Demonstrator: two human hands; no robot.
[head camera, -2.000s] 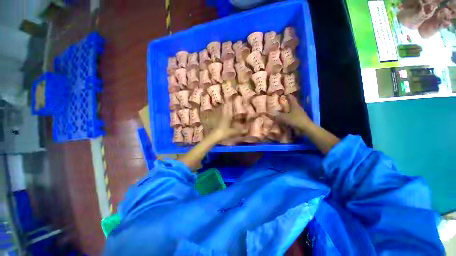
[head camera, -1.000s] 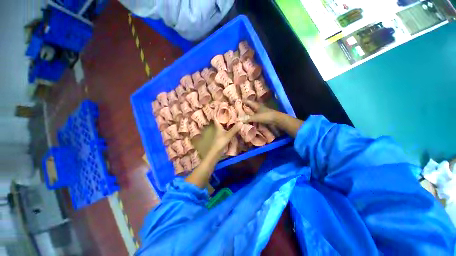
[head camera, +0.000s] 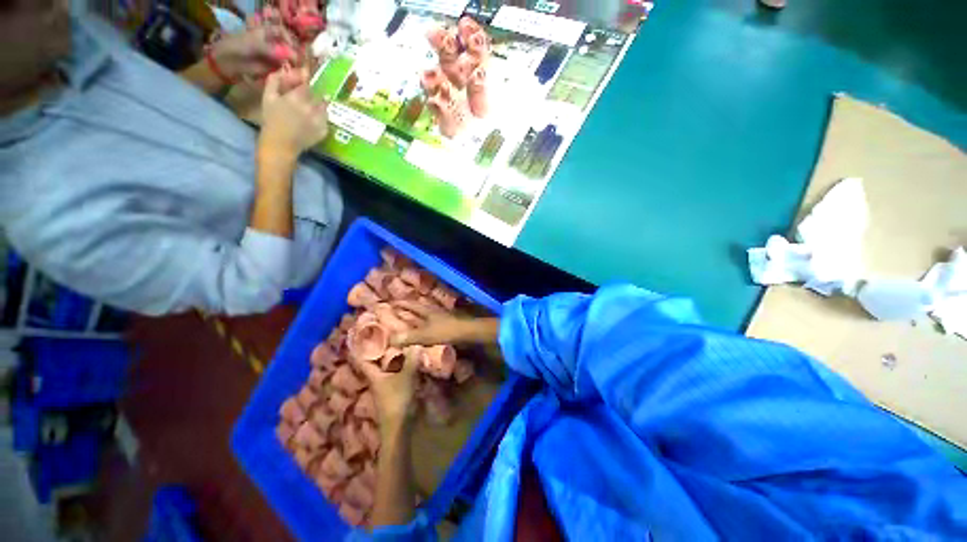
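Rows of flesh-coloured moulded blanks (head camera: 337, 415) lie in the blue plastic crate (head camera: 278, 399) at the lower left of the picture. My left hand (head camera: 390, 383) and my right hand (head camera: 429, 321) are together over the crate, closed around several blanks (head camera: 369, 339) bunched between them. Some of these blanks show their round open ends. My fingers are partly hidden by the blanks. A brown flat layer (head camera: 451, 439) shows at the crate's near right part.
A green bench (head camera: 657, 138) runs beyond the crate. An instruction sheet (head camera: 477, 191) lies on it with blanks on top. White crumpled wipes (head camera: 838, 238) lie on the cardboard mat (head camera: 901, 164) at right. Another person's hands (head camera: 292, 111) hold pink-red parts at upper left.
The view has swung towards the bench, so the crate sits lower left and the mat shows. My hands have gathered several blanks between them, and more of the brown layer is bare.
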